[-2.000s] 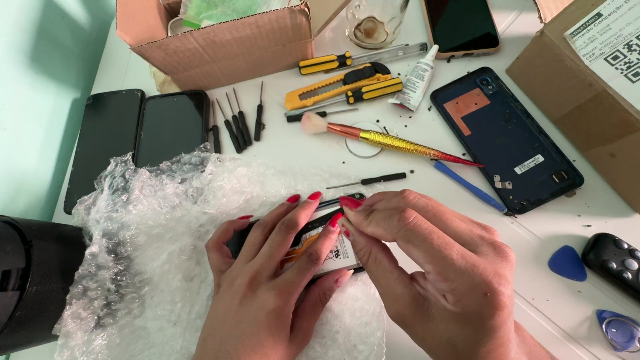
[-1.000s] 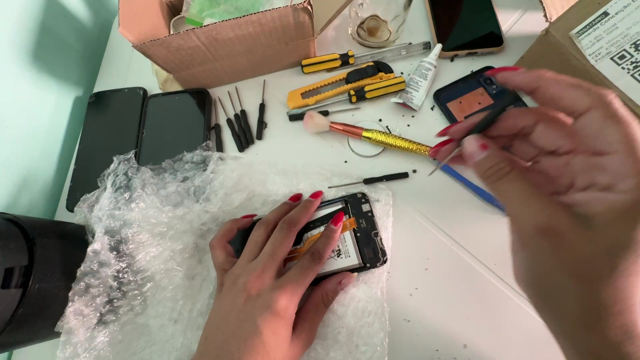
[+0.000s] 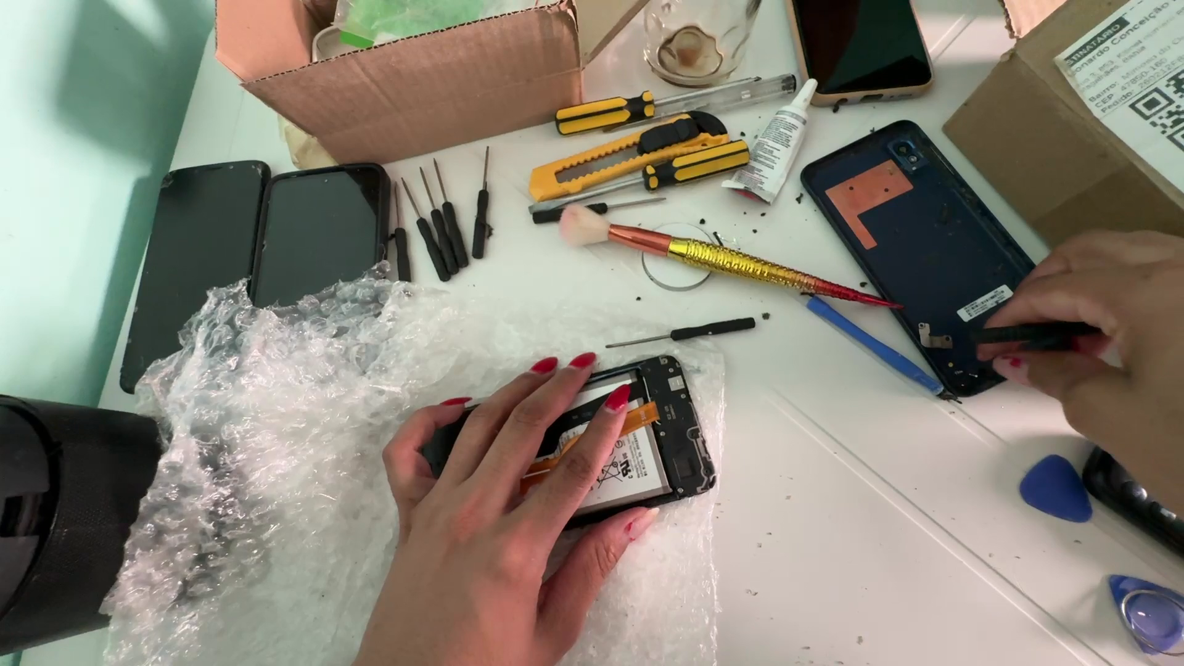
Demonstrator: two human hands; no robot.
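My left hand (image 3: 518, 499) lies spread over an opened smartphone (image 3: 684, 435) on bubble wrap (image 3: 268, 462), its fingers across the battery and orange flex cable and its thumb along the lower edge. At the right, my right hand (image 3: 1091, 324) pinches a dark, slim tool (image 3: 1041, 335), its kind unclear, above the lower end of a dark blue phone back cover (image 3: 934, 231). A small metal bracket (image 3: 934, 337) lies on that cover near the tool. Just above the opened phone is a small black screwdriver (image 3: 712, 329).
A brush with a scaly gold handle (image 3: 731, 259), a blue pry tool (image 3: 874, 347), small screwdrivers (image 3: 449, 231), a yellow utility knife (image 3: 620, 162) and a glue tube (image 3: 775, 143) lie about. Cardboard boxes (image 3: 435, 83) stand behind; a black cylindrical object (image 3: 74, 518) is at left, a blue pick (image 3: 1056, 487) at right.
My right hand has left the opened phone, risen with the dark tool, then moved right and down to the back cover. My left hand has stayed on the phone.
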